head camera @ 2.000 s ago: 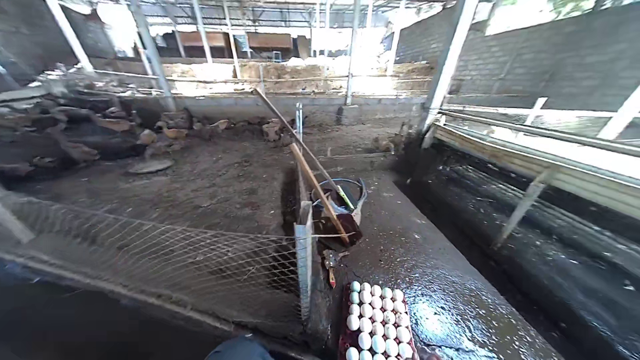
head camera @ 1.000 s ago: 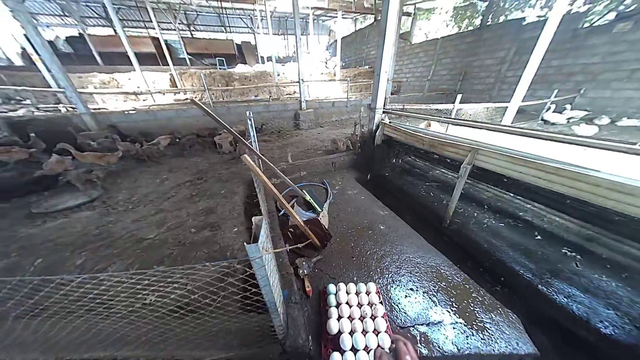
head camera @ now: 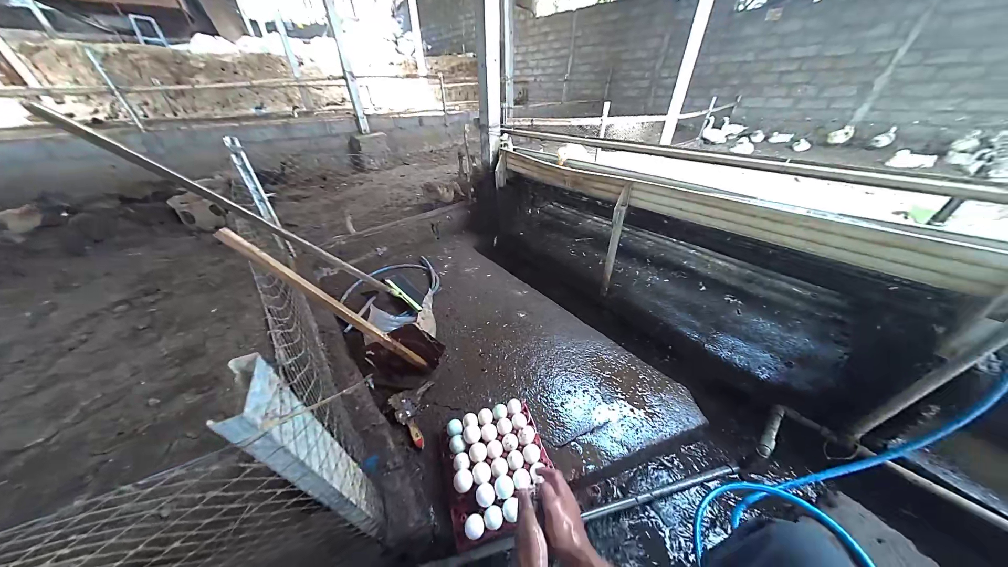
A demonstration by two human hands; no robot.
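White and pale bluish eggs [head camera: 494, 449] stand in rows in a red egg tray [head camera: 465, 543] at the lower middle of the head view. My left hand [head camera: 531, 528] is at the tray's near right corner, beside the eggs. Close against it on the right, my right hand [head camera: 561, 512] reaches over the tray's right edge, its fingertips by an egg. Both hands look wet. Whether either one grips an egg is hidden by the fingers.
Left of the tray are a wire mesh fence [head camera: 295, 339], a metal post [head camera: 307, 449] and a wooden-handled tool [head camera: 315, 295] leaning over a bucket. A blue hose [head camera: 882, 457] and a pipe [head camera: 661, 488] lie at right. White birds [head camera: 841, 135] rest beyond the railing.
The view has swung right and down. Two seconds ago hardly any hand showed; one second ago a hand was at the tray's right edge, and now both hands are there.
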